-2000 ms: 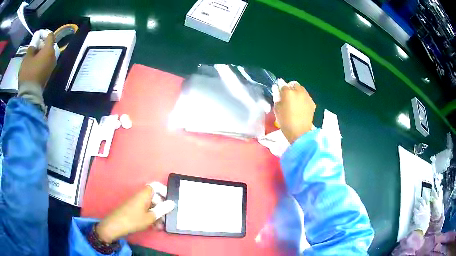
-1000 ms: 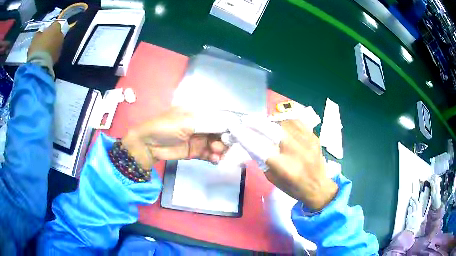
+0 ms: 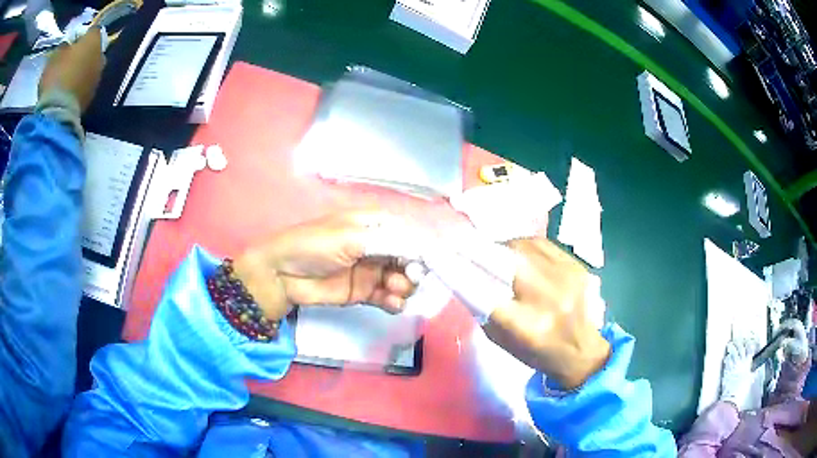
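Observation:
A dark-framed tablet [image 3: 408,360] lies on the red mat [image 3: 242,188], its upper part hidden behind my hands. My left hand [image 3: 327,264] and my right hand [image 3: 542,304] meet above it, with white finger cots on their fingers. They pinch what looks like a thin clear film [image 3: 381,335], seen as a pale sheet over the screen's right part. Glare hides the fingertips and the film's upper edge. A shiny translucent stack of film [image 3: 394,125] lies at the mat's far edge.
Boxes with tablets [image 3: 170,67] [image 3: 112,197] stand left, near another worker's hand [image 3: 72,72]. A white card insert [image 3: 175,183], yellow item [image 3: 494,173], crumpled white cloth [image 3: 515,206] and paper strip [image 3: 582,215] lie around the mat. Gloved hands [image 3: 739,367] show at the right.
My right hand has come from the film stack and my left hand from the tablet's edge; both now meet above the tablet with film. The stack lies released.

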